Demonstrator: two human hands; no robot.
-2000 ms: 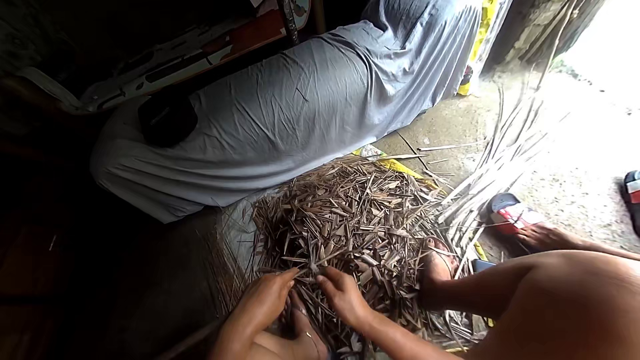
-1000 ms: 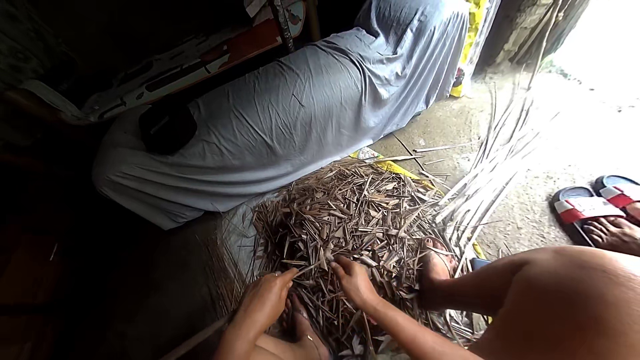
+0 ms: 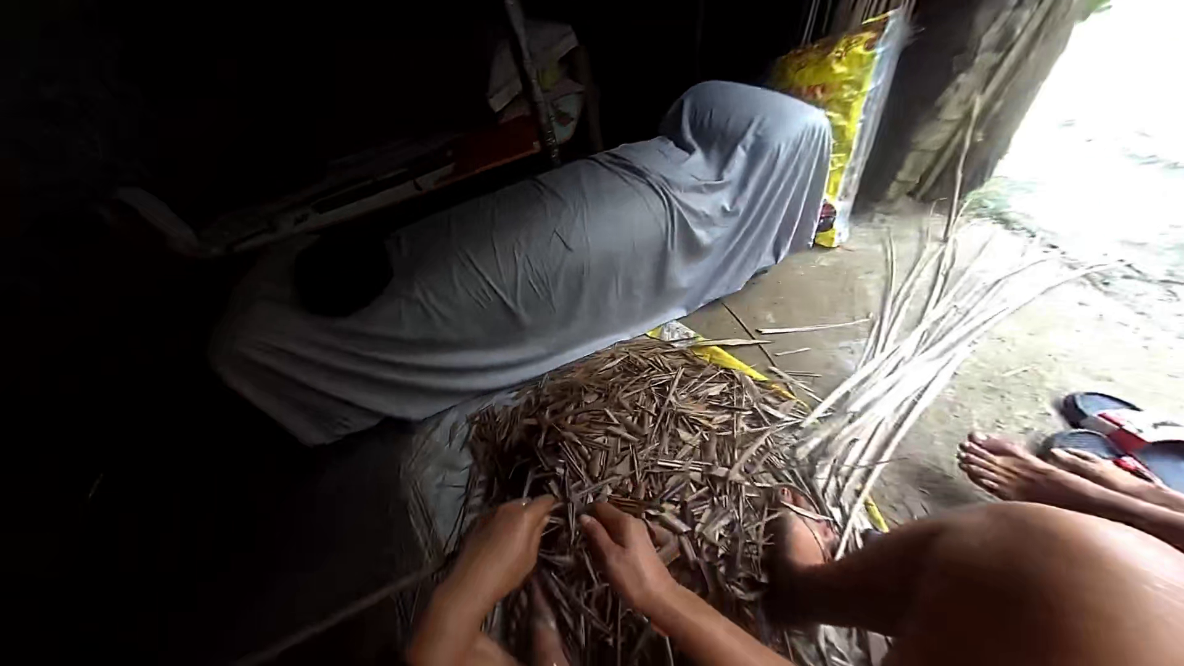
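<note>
My left hand (image 3: pixel 507 546) is low in the view, its fingers closed around one end of a thin dry stalk (image 3: pixel 356 606) that runs down to the lower left. Close on its right, with a small gap between the fingertips, is my right hand (image 3: pixel 629 553), thumb and fingers drawn together; what it pinches is too small to tell. Both hands are over a heap of dry leaf and stalk pieces (image 3: pixel 647 416) spread on a pale and yellow sheet (image 3: pixel 731 361). My bare feet rest at the heap, one on the right and one below my hands.
A long form under a grey cloth (image 3: pixel 555 259) lies behind the heap. Long pale stalks (image 3: pixel 916 361) fan out at the right. Another person's bare feet (image 3: pixel 1008 467) and sandals (image 3: pixel 1101 416) are at the far right. A yellow sack (image 3: pixel 842 111) stands at the back.
The other person's feet have shifted; earlier one foot was in a sandal, now bare feet show beside the sandals. My hands stay close together over the heap.
</note>
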